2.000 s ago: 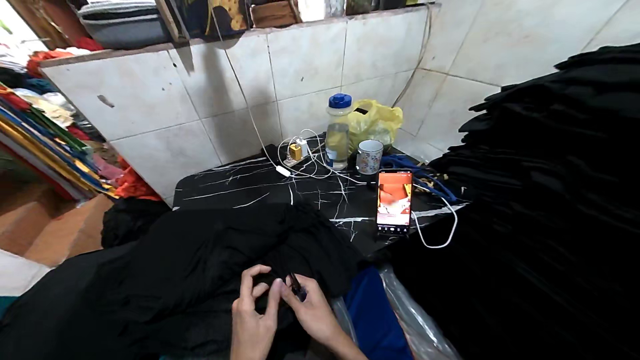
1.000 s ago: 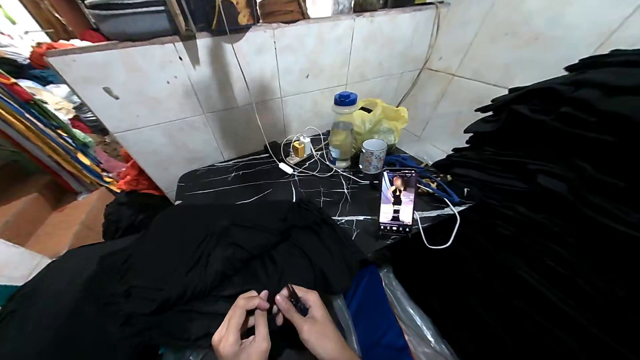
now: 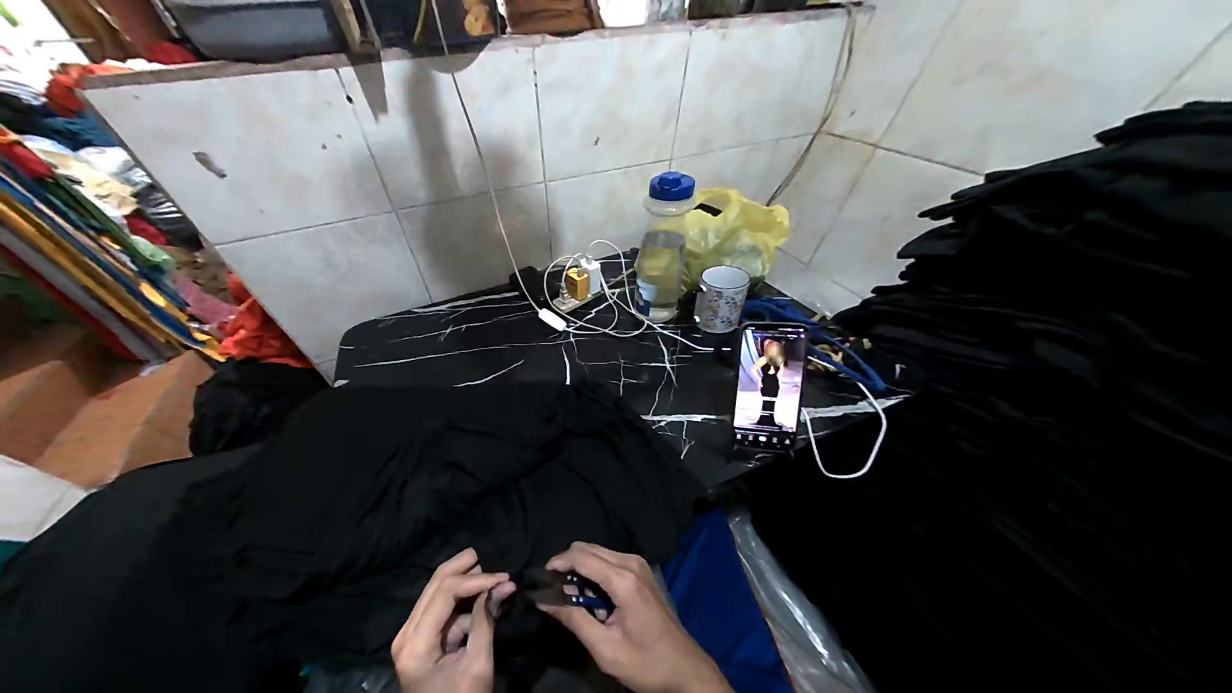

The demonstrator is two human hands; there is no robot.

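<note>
Black fabric [image 3: 462,472] lies bunched over the near part of a black marble-patterned table and down toward me. My left hand [image 3: 450,621] pinches a bit of dark cloth between thumb and fingers at the bottom centre. Just right of it, my right hand [image 3: 626,611] grips small thread snips [image 3: 577,592] with dark blue handles, their blades pointing at the left fingertips. Exactly what lies between the blades is too dark to tell.
A lit phone [image 3: 770,385] stands on the marble-patterned table [image 3: 433,346], with a cup [image 3: 722,298], a bottle [image 3: 662,250], a yellow plastic bag [image 3: 736,236] and white cables [image 3: 616,327] behind. A tall stack of black fabric [image 3: 1078,385] rises at right.
The snips' blades now point toward my left fingertips, while a second ago the snips stood more upright in my right hand. The picture on the phone differs from two seconds ago.
</note>
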